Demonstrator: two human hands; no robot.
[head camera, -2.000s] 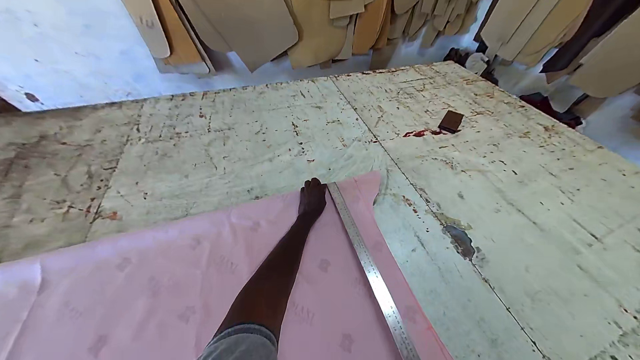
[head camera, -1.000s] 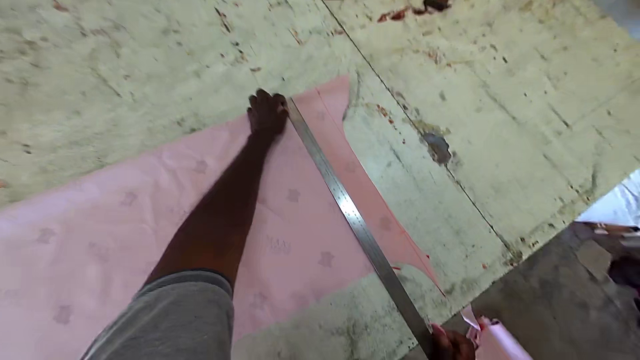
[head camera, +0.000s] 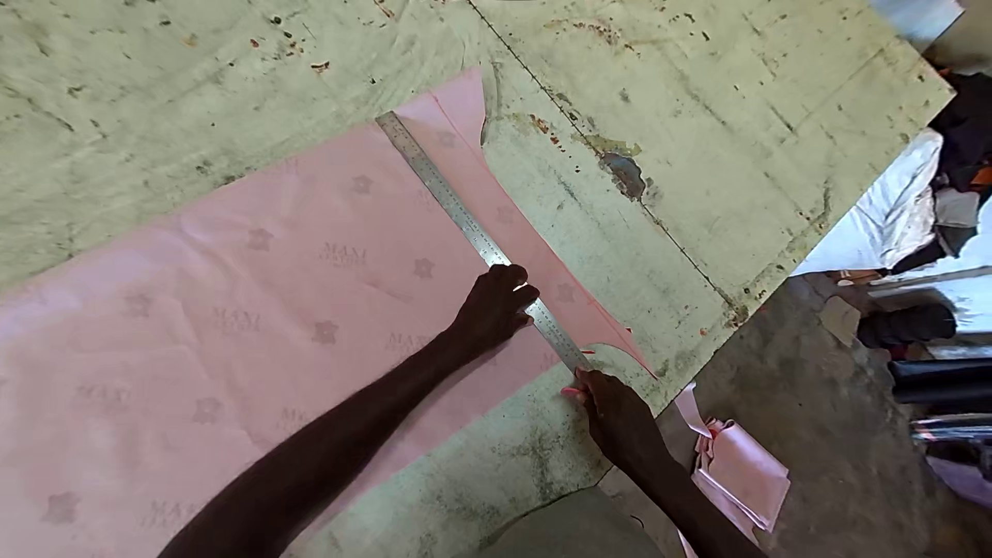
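A pink printed sheet of fabric (head camera: 310, 287) lies on the worn table, its far end tapering to a point and its right edge curved. Across it, close to that edge, a long steel ruler (head camera: 446, 194) lies diagonally. My left hand (head camera: 500, 306) grips the ruler near its middle with thumb and fingers. My right hand (head camera: 612, 411) has its fingers on the ruler's near end, and a small pink-red thing shows at its fingertips; what it is cannot be told. A thin line runs along the fabric to the right of the ruler.
The pale, stained tabletop (head camera: 744, 139) has a seam and a dark damaged patch (head camera: 624, 174). Below its right edge, folded pink material (head camera: 744, 477) lies over the floor. Dark rolls (head camera: 930, 380) and white sheeting (head camera: 883, 209) are at the far right.
My left hand has moved from the ruler's far end down to its middle. My right hand, unseen two seconds ago, is at the near end. The view has shifted.
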